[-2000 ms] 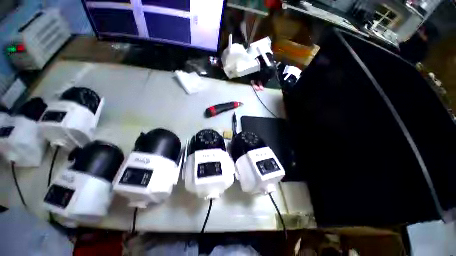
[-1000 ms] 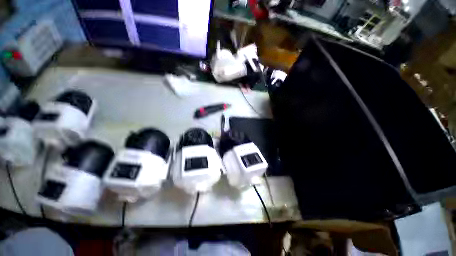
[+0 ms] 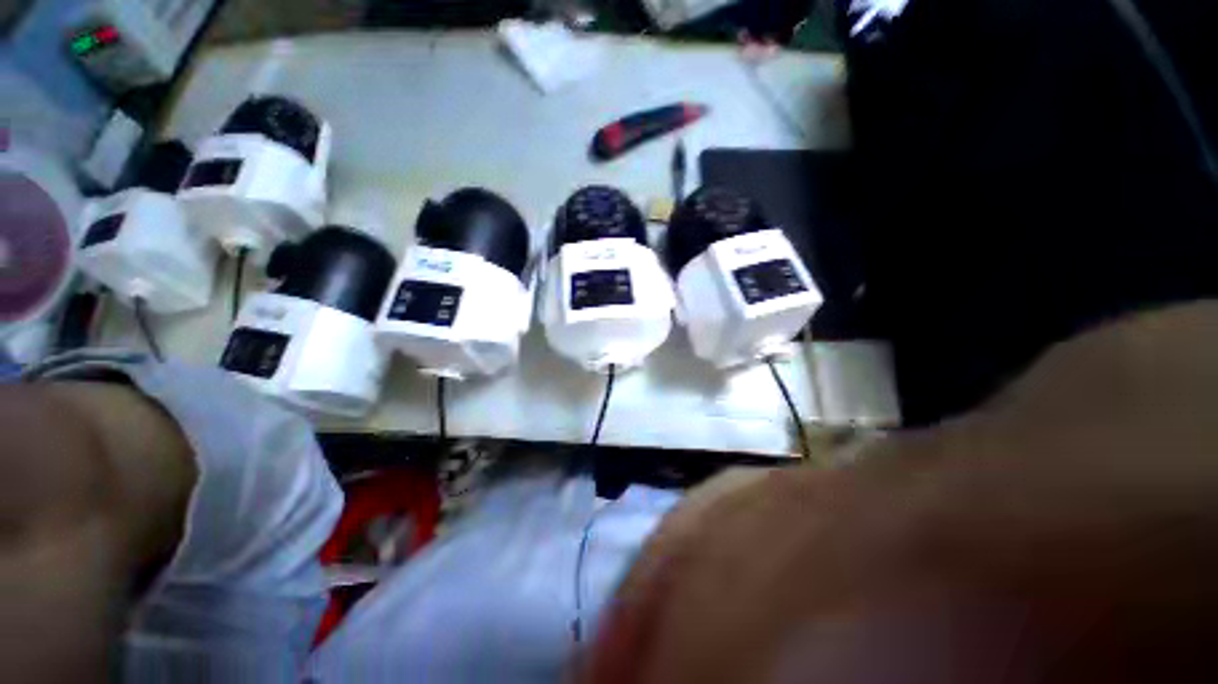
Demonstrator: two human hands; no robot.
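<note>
Several white-and-black dome security cameras stand on the pale bench, four in a front row, such as the rightmost one (image 3: 748,294) and the one beside it (image 3: 605,297). Two more stand at the left (image 3: 261,181). Thin black leads (image 3: 602,408) hang from their bases over the front edge. Bare skin of my left arm or hand (image 3: 80,468), beside a pale sleeve, is cut off at the lower left. My right hand or forearm (image 3: 935,535) is a large blur close to the lens at lower right. Fingers and anything held cannot be made out.
A red and black utility knife (image 3: 648,130) and a thin dark stick (image 3: 679,167) lie behind the cameras. A black pad (image 3: 775,201) lies at right beside a large black bin (image 3: 1015,174). White crumpled material (image 3: 550,54) lies at the back. A power supply (image 3: 140,34) stands upper left.
The view has tilted down, so the bench sits higher and the monitor has left the picture. My left arm and my right hand or forearm have come into view at the bottom.
</note>
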